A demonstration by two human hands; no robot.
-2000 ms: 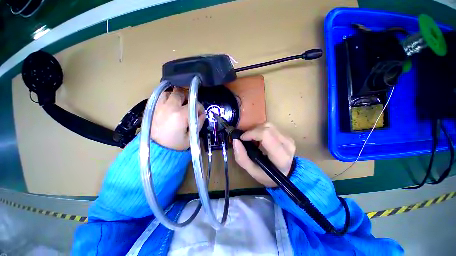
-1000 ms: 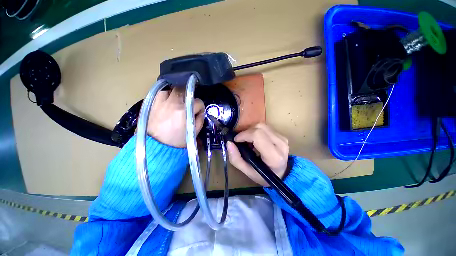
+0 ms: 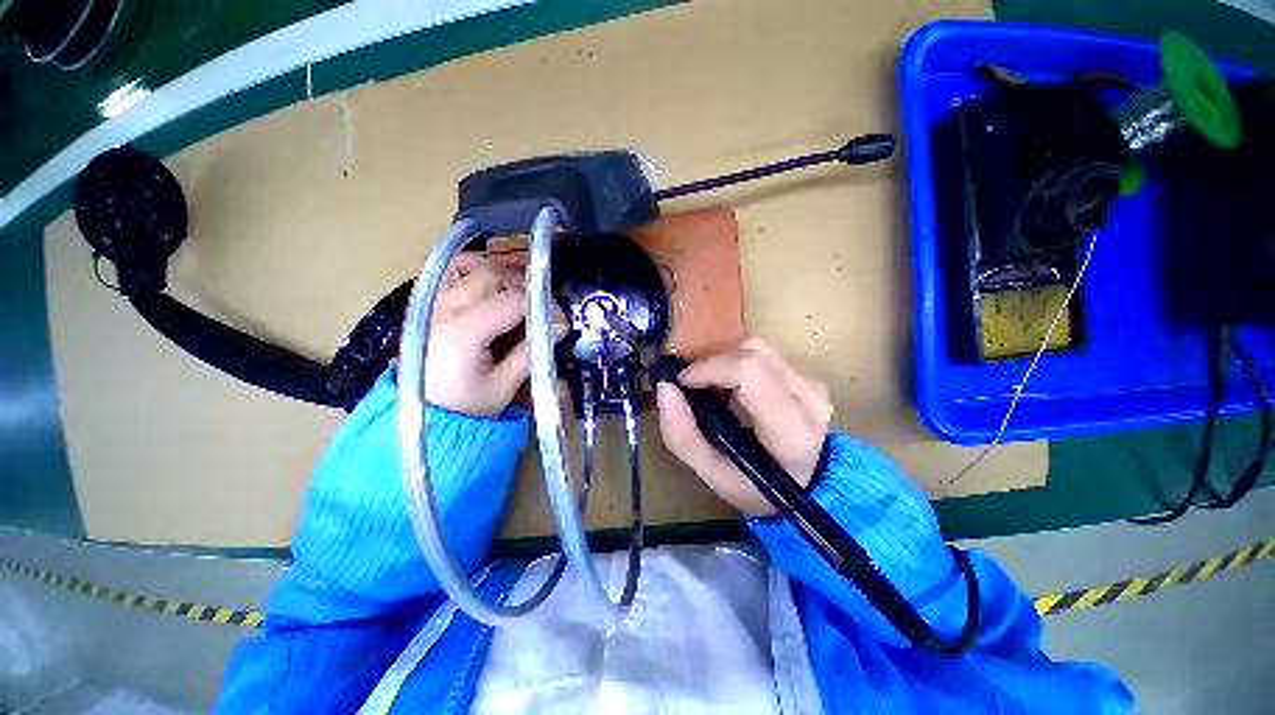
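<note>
A headset's open round black ear cup (image 3: 629, 279) lies on the orange-brown holding block (image 3: 710, 286). Its other ear cup (image 3: 601, 193) stands behind, with the boom microphone (image 3: 762, 171) pointing right. Two pale shiny hoops (image 3: 417, 461) arc toward my body. My right hand (image 3: 755, 426) holds the black soldering iron (image 3: 783, 489) like a pen, its tip at the pale middle of the open cup. My left hand (image 3: 478, 335) is at the cup's left edge, partly behind the hoops. Its fingertips are bunched there; whether they grip a wire is hidden.
A black strap (image 3: 224, 342) with a round black piece (image 3: 130, 205) lies left on the tan cardboard (image 3: 280, 475). At right, a blue tray (image 3: 930, 321) holds the black iron stand, a yellowish sponge (image 3: 1024, 321) and a green solder spool (image 3: 1198, 90). Solder wire hangs over the tray's front edge.
The iron's tip has shifted slightly up within the open cup, and my right hand slightly right. My left hand's fingers have changed pose beside the cup. The headset stays in place.
</note>
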